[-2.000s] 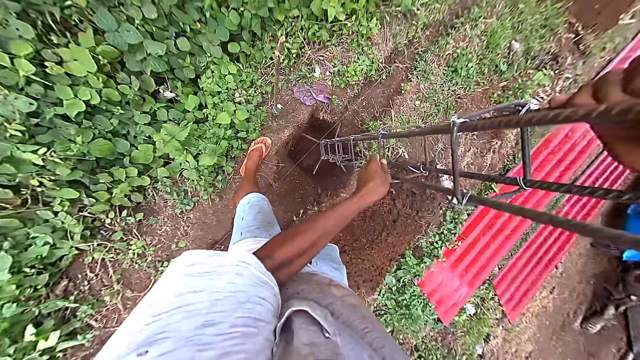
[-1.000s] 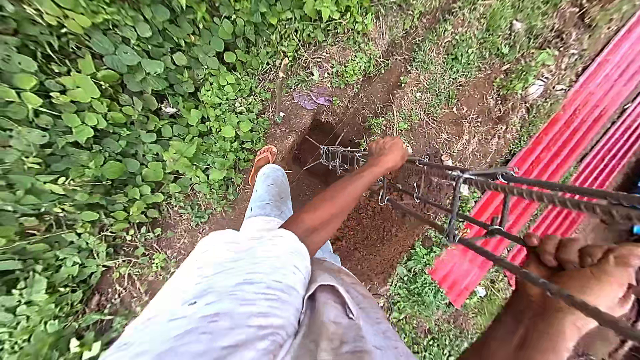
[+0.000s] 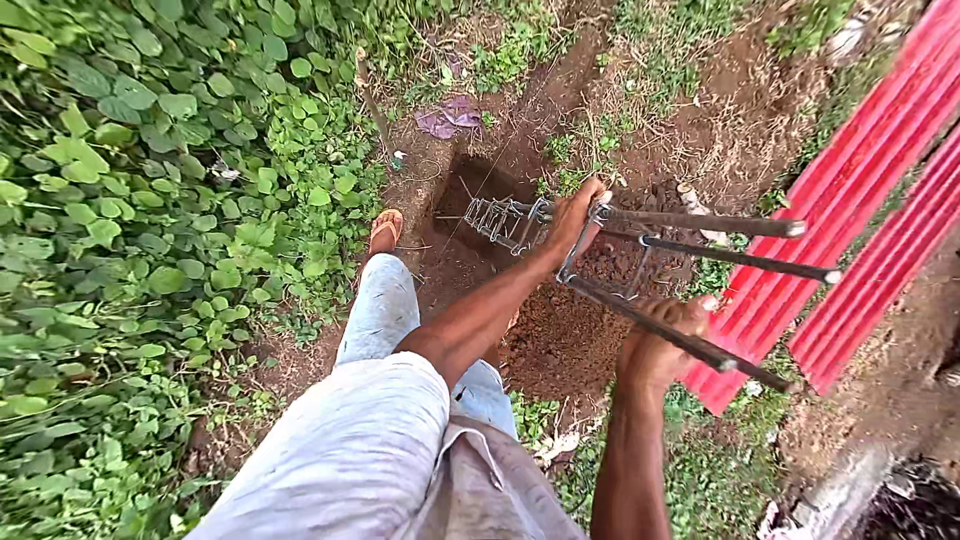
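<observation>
A rebar cage (image 3: 645, 240), made of long steel bars tied with wire stirrups, slants across the middle. Its far end reaches into a dark square hole (image 3: 480, 187) dug in brown soil, and its free bar ends point right. My left hand (image 3: 576, 217) is closed around the cage beside a stirrup, above the hole's near right side. My right hand (image 3: 664, 337) is lower right, at the nearest bar, which crosses in front of its fingers. The hand looks closed on the bar, with the thumb up. How deep the cage sits is hard to see.
Loose dug soil (image 3: 562, 337) lies beside the hole. A sandaled foot (image 3: 386, 229) stands at its left edge, near an upright stick (image 3: 373, 101) and thin strings. Red corrugated sheets (image 3: 832, 217) lie on the right. Dense leafy plants (image 3: 150, 225) cover the left.
The cage's free bar ends have come into view, where earlier the bars ran out past the right edge. My right hand has moved left along the cage, nearer to my left hand.
</observation>
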